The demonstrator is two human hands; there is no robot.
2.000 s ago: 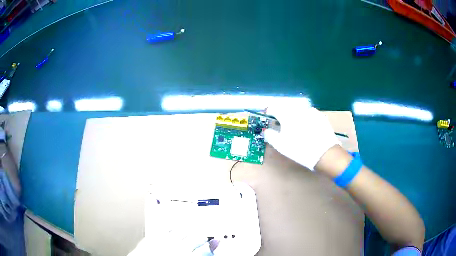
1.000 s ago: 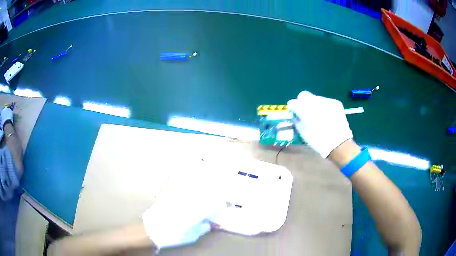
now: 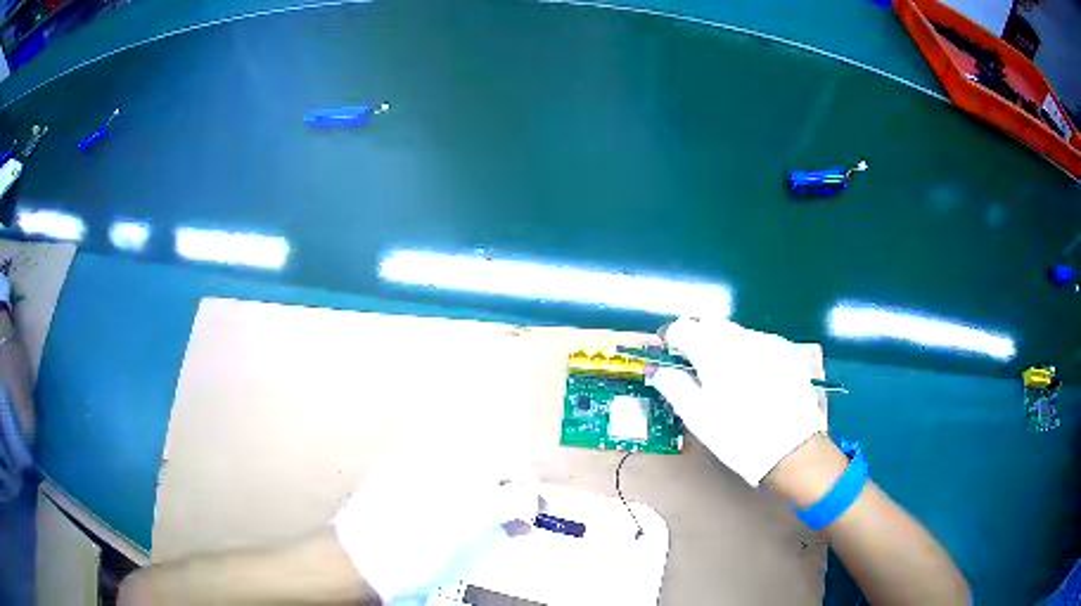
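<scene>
A green circuit board (image 3: 589, 429) with a yellow port row and pale square lies on the tan cardboard mat (image 3: 296, 408). My right hand (image 3: 747, 397), in a white glove, grips a slim tool (image 3: 829, 386); its front end crosses the port row, and the fingertips are at the board's upper right corner. A thin black lead (image 3: 620, 476) runs from the board to the white housing (image 3: 611, 556), cut off by the bottom edge. My left hand (image 3: 415, 533), gloved, holds the housing's left side beside a dark slot; its exact grip is washed out.
A dark green belt (image 3: 569, 201) beyond the mat carries blue cylinders (image 3: 818, 181), (image 3: 339, 117). An orange-red bin (image 3: 966, 95) with black items is far right. Another board (image 3: 1041, 406) lies at right. Another person's arm (image 3: 14, 367) shows at the left edge.
One second ago the board was blurred over the belt's edge in my right hand; now it lies on the mat. The housing has shifted down and left in view with my left hand.
</scene>
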